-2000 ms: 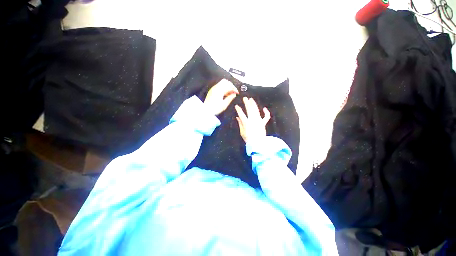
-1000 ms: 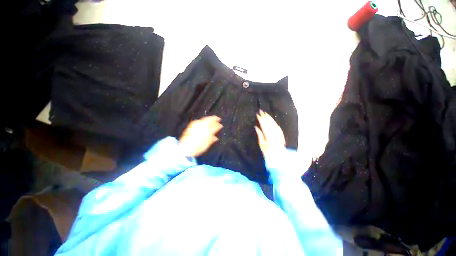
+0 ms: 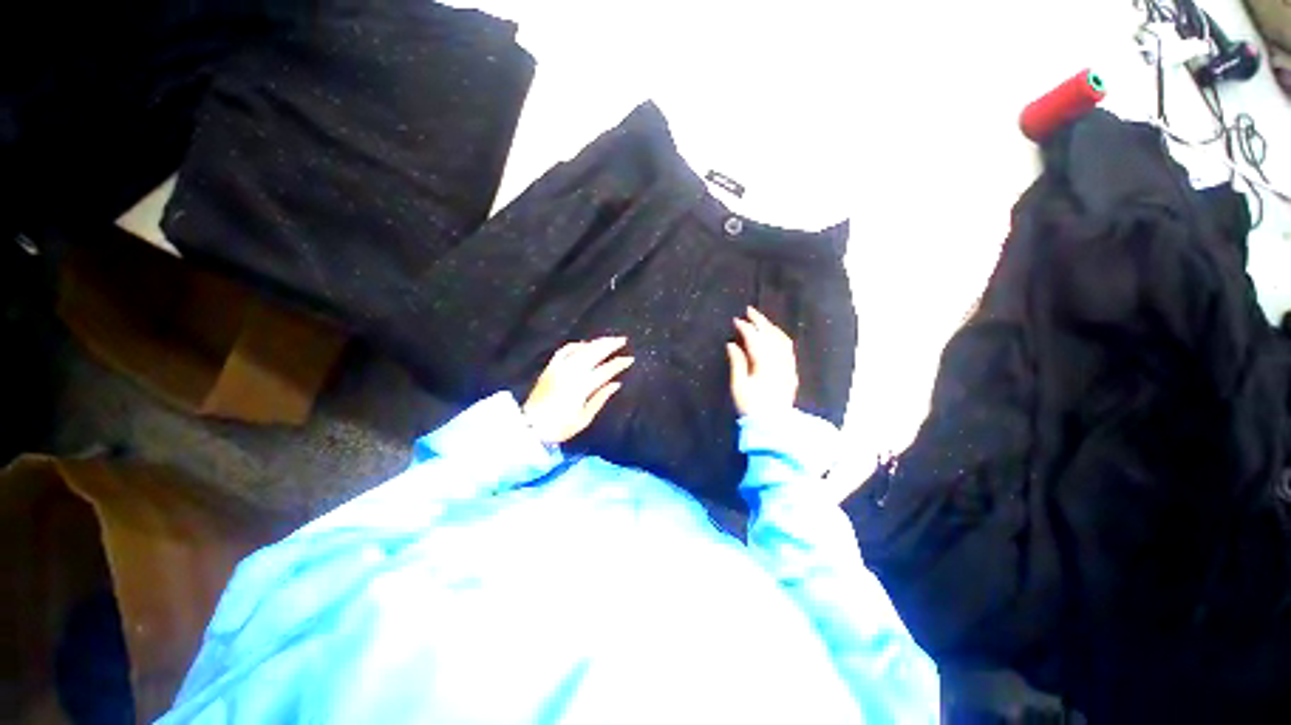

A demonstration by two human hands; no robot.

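Note:
Black trousers (image 3: 666, 283), speckled with lint, lie spread on the white table in front of me. The curved waistband is at the far side, with a small round button (image 3: 732, 227) at its front and a small dark label (image 3: 725, 183) inside the back. My left hand (image 3: 578, 390) rests on the cloth at the left, fingers apart, holding nothing. My right hand (image 3: 765, 366) rests on the cloth at the right, fingers slightly apart, holding nothing. The lower legs are hidden by my light blue sleeves and body.
Folded black garments (image 3: 347, 142) lie to the left. A loose black heap (image 3: 1133, 411) is on the right, with a red thread cone (image 3: 1062, 105) at its top. Cables (image 3: 1164, 85) lie at the upper right. Brown cardboard boxes (image 3: 177, 552) stand at the lower left.
Both hands have moved from near the button down the front of the trousers and spread apart. The view has turned, so the trousers and piles appear tilted and shifted.

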